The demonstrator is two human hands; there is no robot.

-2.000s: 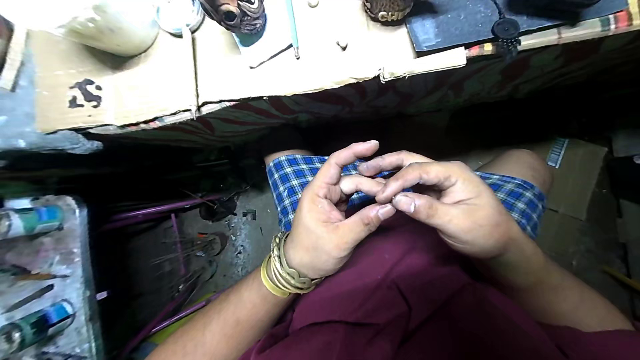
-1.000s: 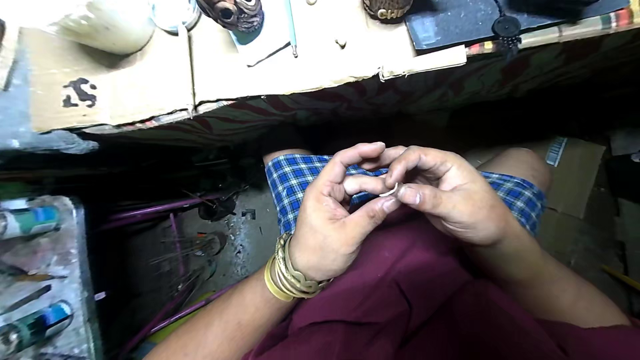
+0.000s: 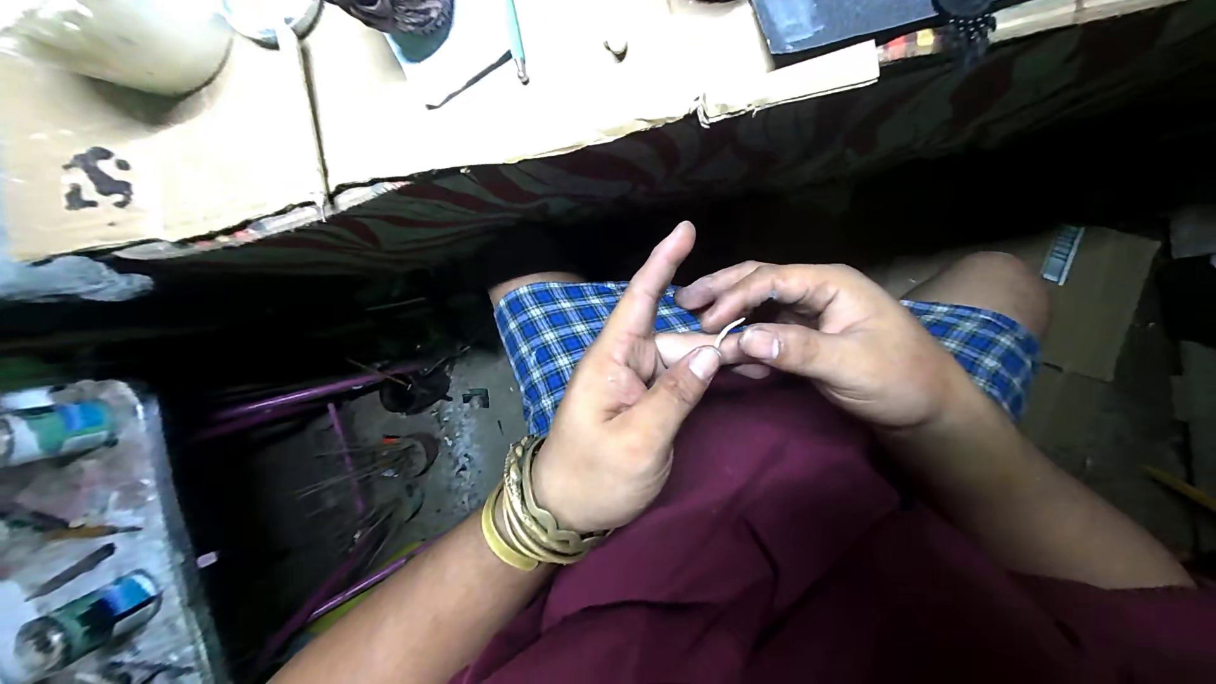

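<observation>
Over my lap, my left hand (image 3: 632, 408), with bracelets (image 3: 537, 518) at the wrist, pinches a thin, curved, whitish strip (image 3: 730, 332) between thumb and finger. Its index finger points up, apart from the strip. My right hand (image 3: 836, 337) is close against it on the right, the thumb tip beside the strip and the fingers bent above. Whether the right hand also grips the strip cannot be told. The strip's lower end is hidden by the left thumb.
Ahead is a cardboard-covered table (image 3: 570, 123) with a blue stylus-like tool (image 3: 516, 43), a small pale lump (image 3: 616, 47), a stick (image 3: 312, 123) and a dark board (image 3: 836, 19). At lower left, a paint-stained tray (image 3: 171, 532) holds bottles (image 3: 85, 617). Purple metal bars (image 3: 304, 397) stand near the floor.
My left index finger has straightened and lifted away from the other fingers. The pale strip now shows more clearly between my hands.
</observation>
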